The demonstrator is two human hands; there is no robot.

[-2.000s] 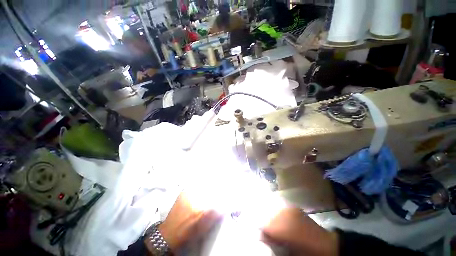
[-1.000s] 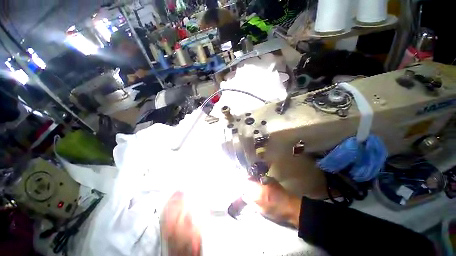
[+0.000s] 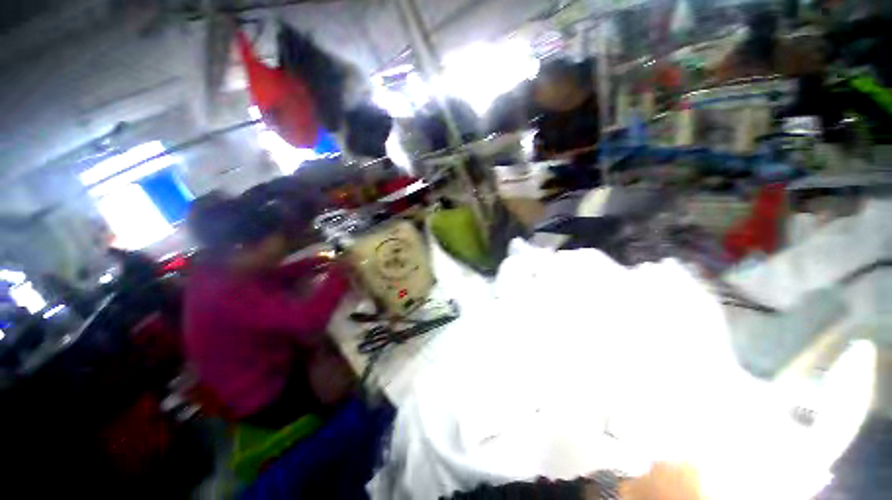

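The white fabric [image 3: 577, 361] is a bright, overexposed heap over the table in the lower right half of the view. My left hand [image 3: 665, 482] is at the bottom edge, partly cut off and washed out by glare, with a watch at the wrist and a dark sleeve. It is at the fabric's near edge; its fingers cannot be made out. A pale upright shape with a small grey mark stands in the glare at the lower right; I cannot tell what it is. My right hand is not visible. The machine's needle area is not visible.
A person in a magenta top [image 3: 259, 322] sits at the left by the neighbouring machine [image 3: 393, 269]. Black scissors or shears [image 3: 406, 332] lie beside that machine. Green cloth [image 3: 458, 234] is behind it, and red cloth [image 3: 758, 223] is at the back right.
The view has swung left, so the machine arm and thread cones have left the picture and the seated person has come in. My right hand has gone from view; my left hand sits at the bottom edge.
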